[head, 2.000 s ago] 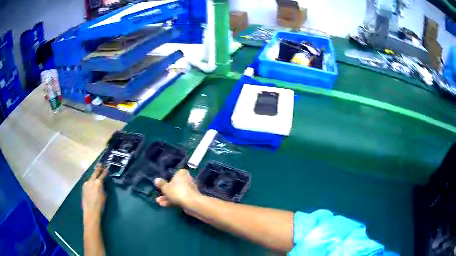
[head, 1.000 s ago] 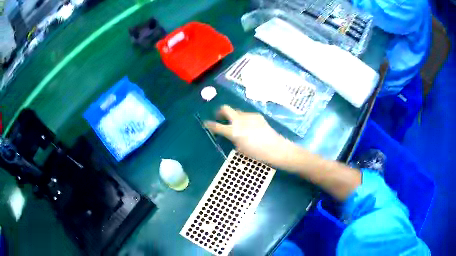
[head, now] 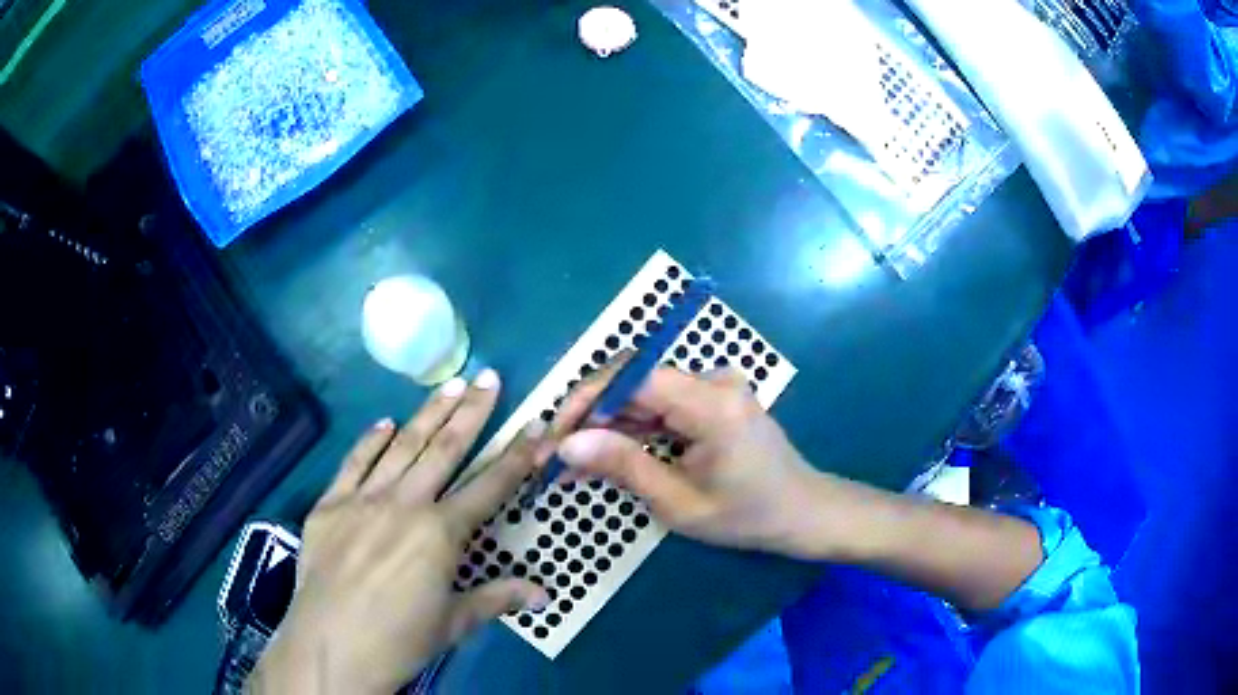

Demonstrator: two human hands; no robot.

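Observation:
The cream adhesive dot sheet [head: 740,340] with rows of black dots lies slanted on the green bench. My right hand [head: 706,462] is over it and grips dark tweezers [head: 654,350] like a pen; their lower tip is near the sheet's middle, beside my left index finger. My left hand [head: 407,543] lies flat with fingers spread, its thumb and index finger on the sheet's left part. It holds nothing that I can see. The squat glue bottle [head: 411,326] stands just beyond my left fingertips.
The black press fixture [head: 149,407] is at left. A blue parts bin [head: 188,160] with whitish pieces is at upper left. A small pale round piece [head: 607,30] is at top. Bagged dot sheets [head: 903,129] and a white wrap [head: 1039,116] are at upper right. A person's blue sleeve [head: 1195,61] shows.
The view has moved in closer over the dot sheet. My right hand has taken hold of the tweezers, and my left hand has come into view on the sheet. The red bin has left the view.

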